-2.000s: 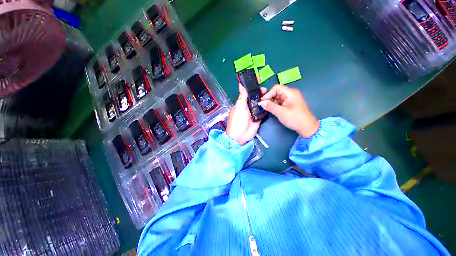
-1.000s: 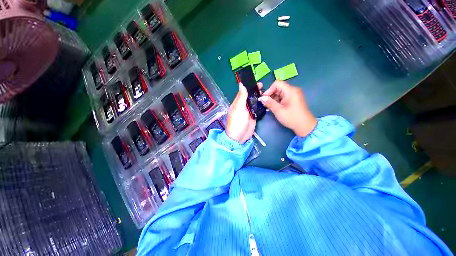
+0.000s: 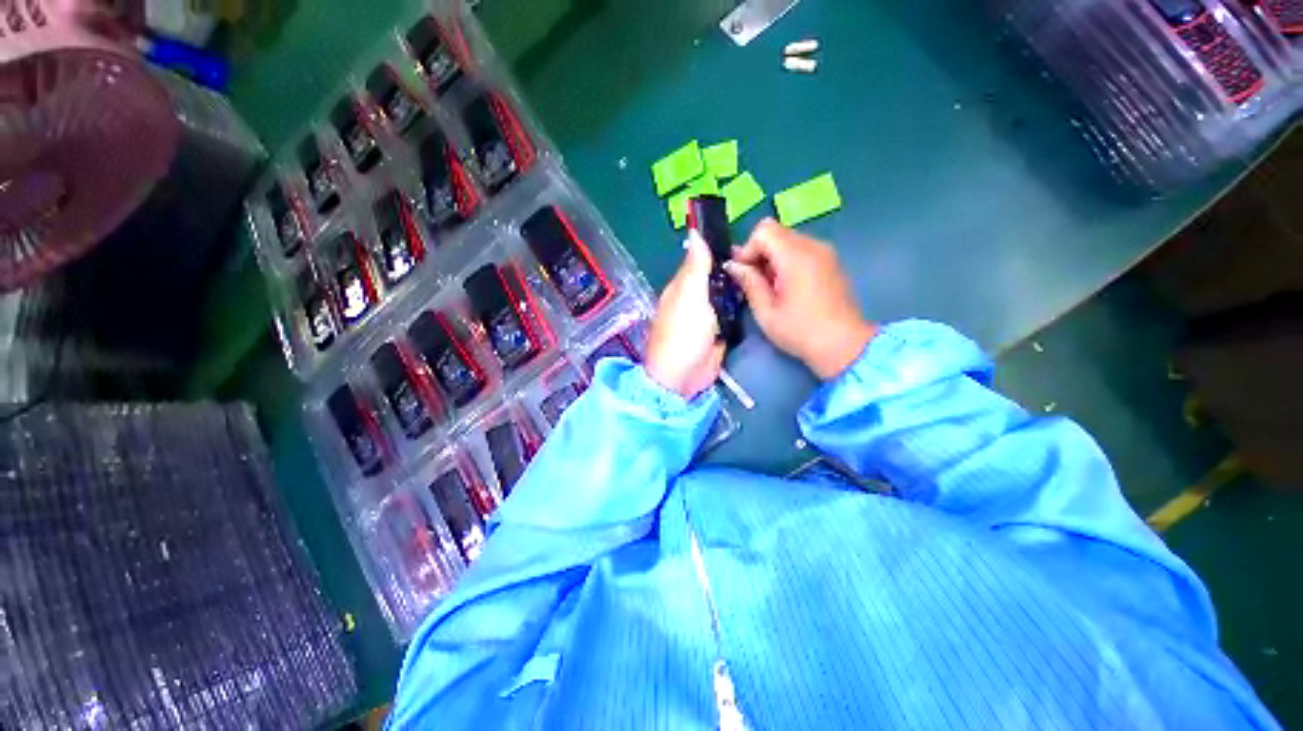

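A phone [image 3: 713, 222] with a thin red edge, mostly black and back side up, stands out beyond my left hand [image 3: 683, 331], which holds it from the left and below. My right hand [image 3: 803, 293] is at the phone's right side, with its thumb and fingertips bent together against the phone's middle; whether they pinch anything is hidden. Several green batteries [image 3: 680, 167] lie loose just beyond the phone, one of them [image 3: 807, 199] apart to the right.
Clear plastic trays [image 3: 375, 319] with black-and-red phones lie at left. A ribbed tray stack [image 3: 165, 571] stands lower left, a pink fan [image 3: 79, 150] upper left, another stack [image 3: 1100, 86] upper right. Pale cylinders [image 3: 800, 64] and a metal plate [image 3: 753, 17] lie at the far side.
The phone has tilted in my left hand. My right hand has shifted slightly left and closer to its middle. Another green battery shows beyond the phone's top.
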